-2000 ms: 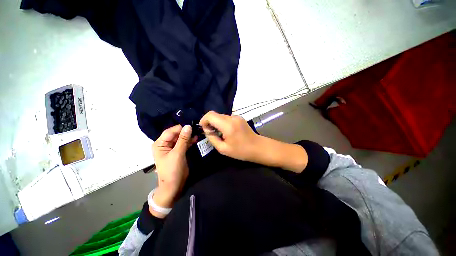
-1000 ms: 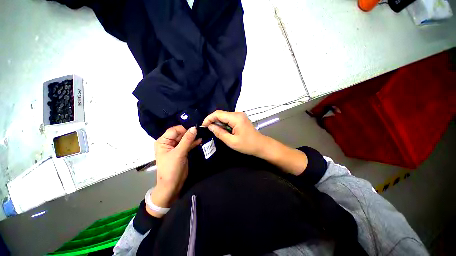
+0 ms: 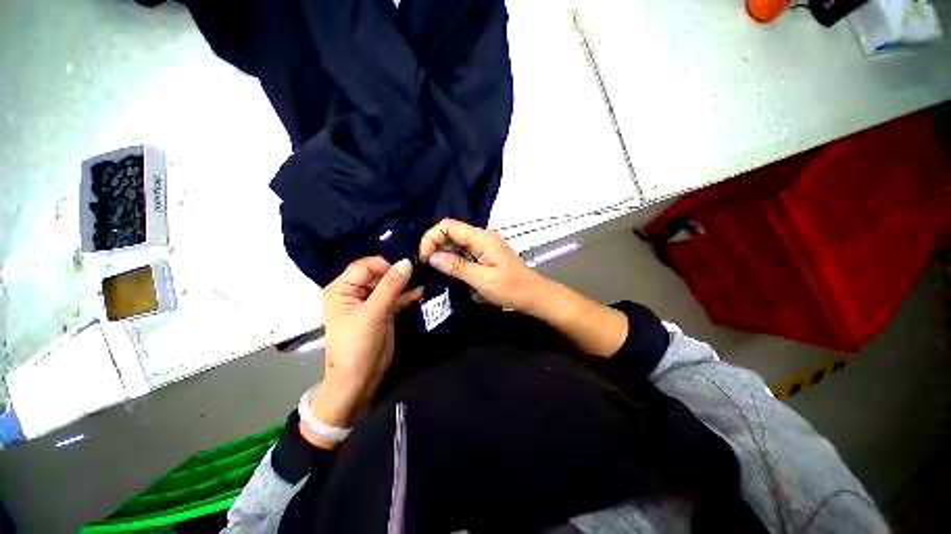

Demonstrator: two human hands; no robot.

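A dark navy garment [image 3: 386, 125] runs from the far edge of the white table to the near edge, where its end lies bunched at my hands. A white label [image 3: 436, 310] shows on the cloth below my fingers. My left hand [image 3: 360, 308] pinches the garment's edge between thumb and forefinger. My right hand [image 3: 482, 269] is close to the right of it, thumb and fingertips pinched together at the cloth, with a small dark object partly showing in the palm. A needle or thread between the fingertips is too small to tell.
A pale box of black buttons [image 3: 120, 200] and a small tray, yellow-brown inside [image 3: 131, 293], stand at left. An orange cone [image 3: 766, 8] and a black bottle [image 3: 832, 9] are at far right. A red bin [image 3: 803, 235] is beside the table; a green crate [image 3: 198, 482] is below left.
My right fingertips have drawn slightly up and away from the left ones over the last second. The view has shifted, bringing the orange cone and black bottle into sight since the earliest frame.
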